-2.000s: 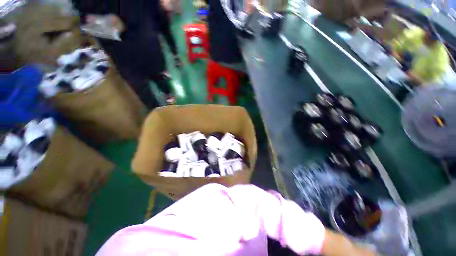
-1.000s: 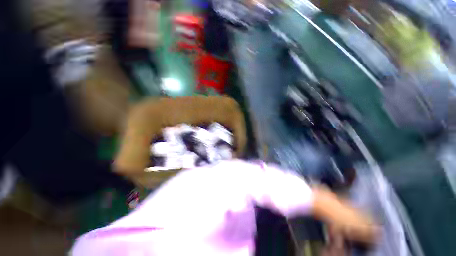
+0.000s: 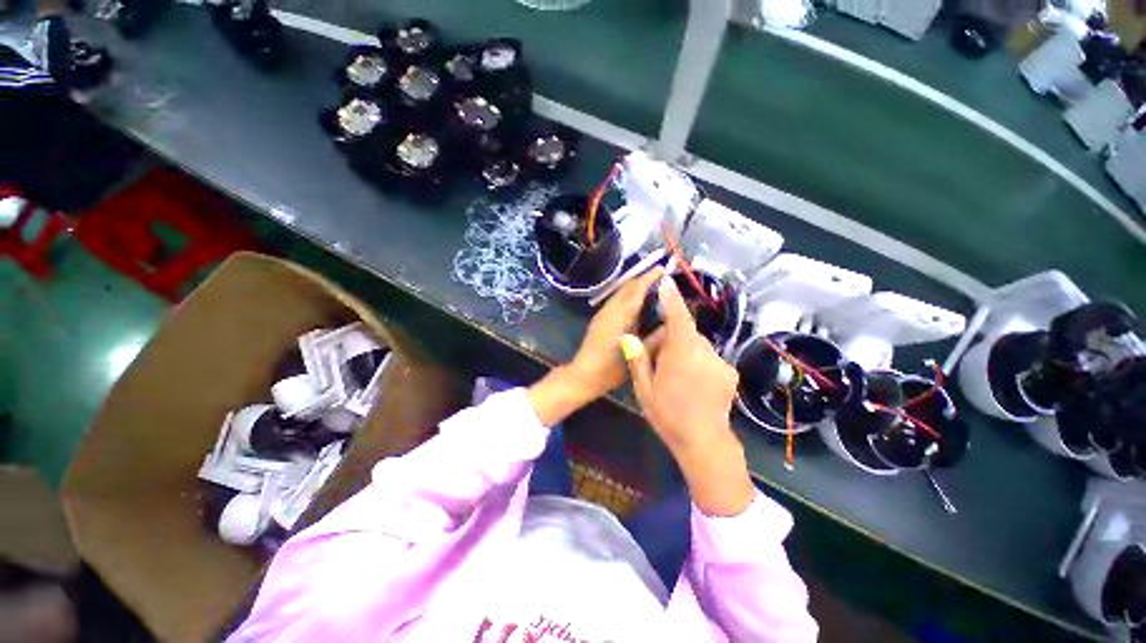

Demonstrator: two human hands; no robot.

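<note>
My left hand [image 3: 601,358] and my right hand [image 3: 689,377] meet at a camera base housing [image 3: 723,324] with red-orange wires [image 3: 689,266]. The fingertips are close together at its left rim, beside the wires; what they pinch is hidden. A yellow patch [image 3: 631,345] is on a right-hand finger. Another white housing with a black inside [image 3: 581,279] stands just left, its wires rising. Two more wired housings [image 3: 789,379] [image 3: 890,427] stand to the right, with flat white brackets behind them. A thin rod [image 3: 940,490] sticks out by the rightmost of these.
Loose black camera heads [image 3: 419,84] cluster at the back left, beside tangled translucent pieces [image 3: 503,251]. Units with black heads [image 3: 1024,377] stand at right. An open cardboard box [image 3: 138,415] of units is lower left; a metal post [image 3: 695,88] rises behind the bench [image 3: 302,189].
The view has swung from the box and aisle to the bench on the right. Both hands now show together at a housing; earlier mainly one pink-sleeved arm showed, reaching toward the bench.
</note>
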